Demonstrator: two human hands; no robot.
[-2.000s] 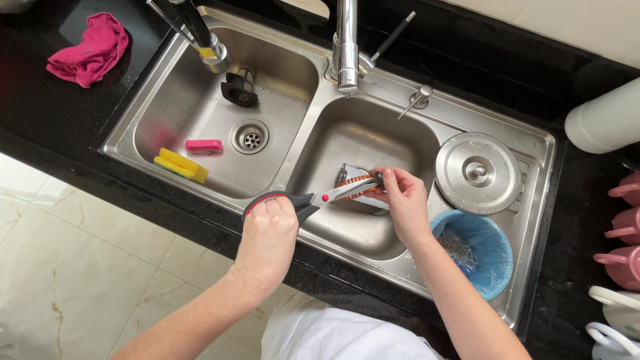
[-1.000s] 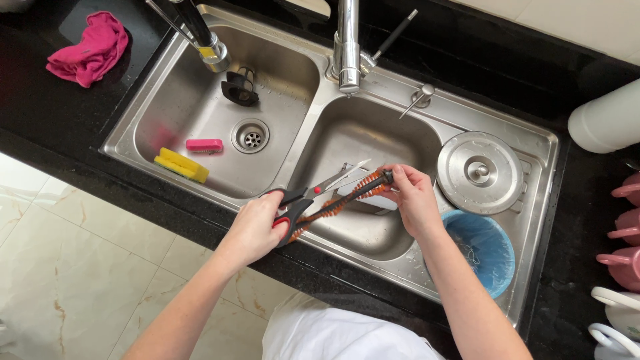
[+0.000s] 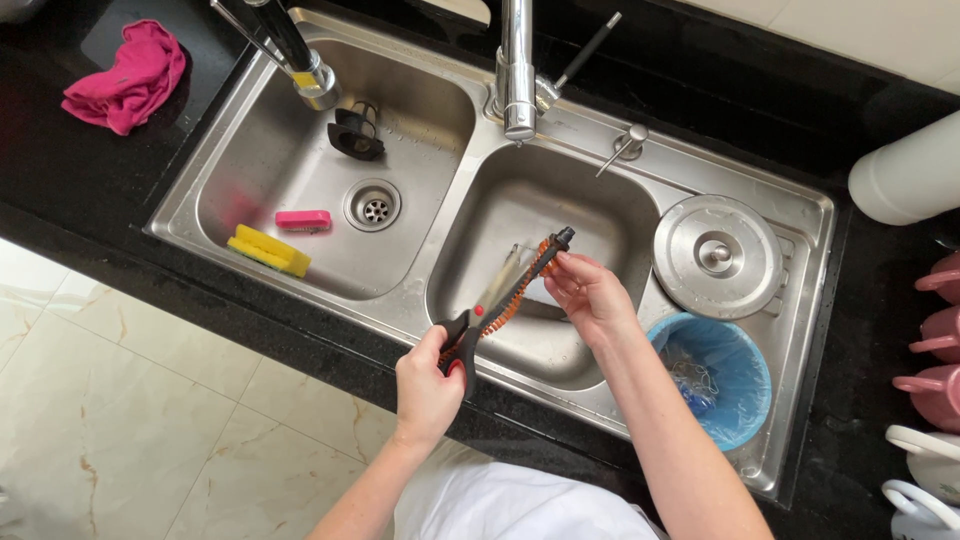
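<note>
My left hand grips the black-and-red handles of a pair of scissors at the front rim of the right sink basin. Over that basin, my right hand holds the upper end of a roller brush with orange bristles and a black core. The brush slants down to the left, beside the scissor blades, and its lower end lies behind the handles at my left hand. Whether my left fingers also touch the brush cannot be told. A pale object, partly hidden by the brush, lies in the basin below.
The left basin holds a yellow sponge, a pink brush and a black filter part. A faucet overhangs the right basin. Right of it are a steel lid and a blue-lined bin. Pink mugs stand at far right.
The scissors and roller brush have turned more upright over the right basin. The blades, spread apart one second ago, now lie closely along the brush.
</note>
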